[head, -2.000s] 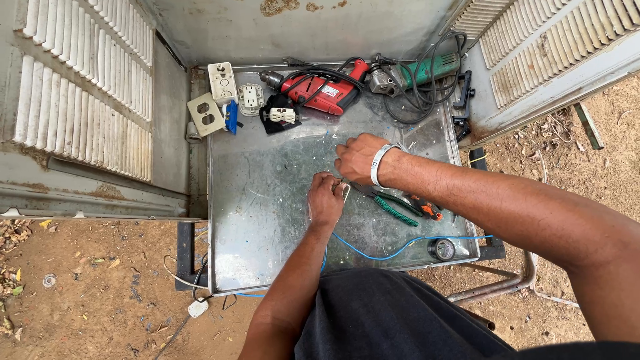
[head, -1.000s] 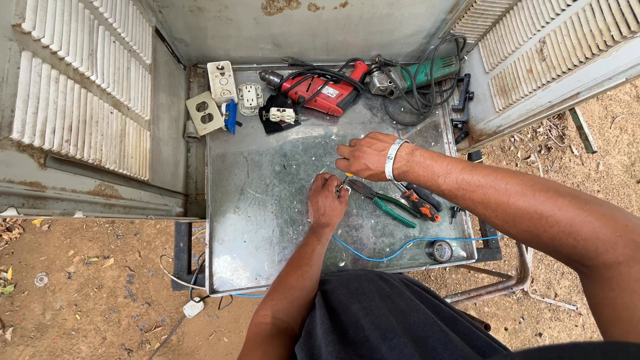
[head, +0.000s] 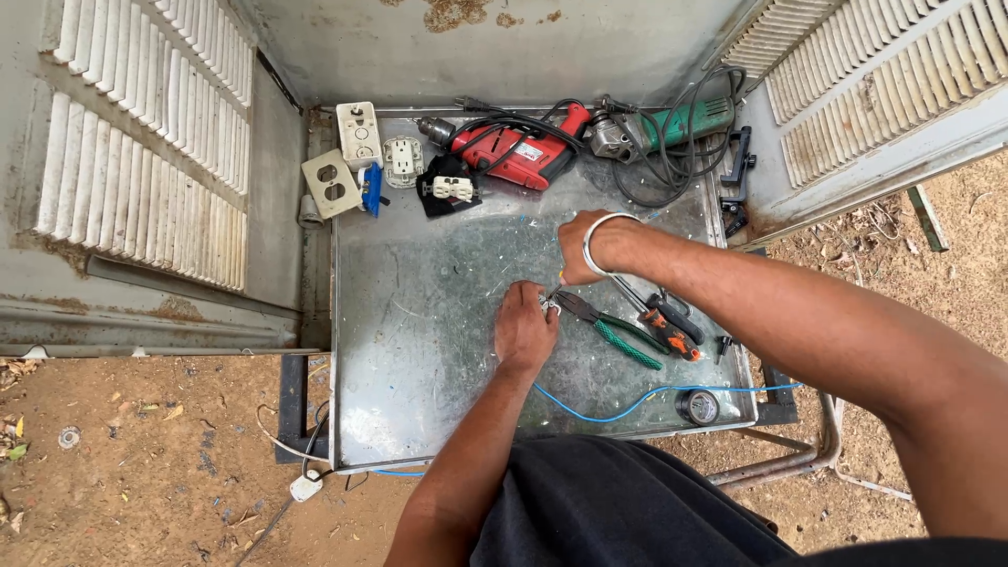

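Observation:
Low over the metal tray (head: 409,315), my left hand (head: 526,324) grips a small white and metal part (head: 550,305) between thumb and fingers. My right hand (head: 583,246), with a white band at the wrist, closes on a thin screwdriver (head: 557,288); its tip points down at that part and its handle is mostly hidden by the fingers. Beside the part lie pliers with green handles (head: 628,343), jaws toward my left hand. Right of them rest an orange and black screwdriver (head: 671,334) and a black-handled tool (head: 676,318). A blue wire (head: 606,418) runs across the tray's front.
A red corded drill (head: 520,153) and a green angle grinder (head: 669,130) lie along the back. Outlet sockets (head: 403,162), a cover plate (head: 331,183), a white box (head: 359,134) and a blue piece (head: 371,189) sit back left. A tape roll (head: 699,407) lies front right. Louvred metal panels (head: 142,189) flank the tray.
My right hand has moved up and away from my left hand since two seconds ago, and the thin tool between them now shows. The left hand has hardly moved.

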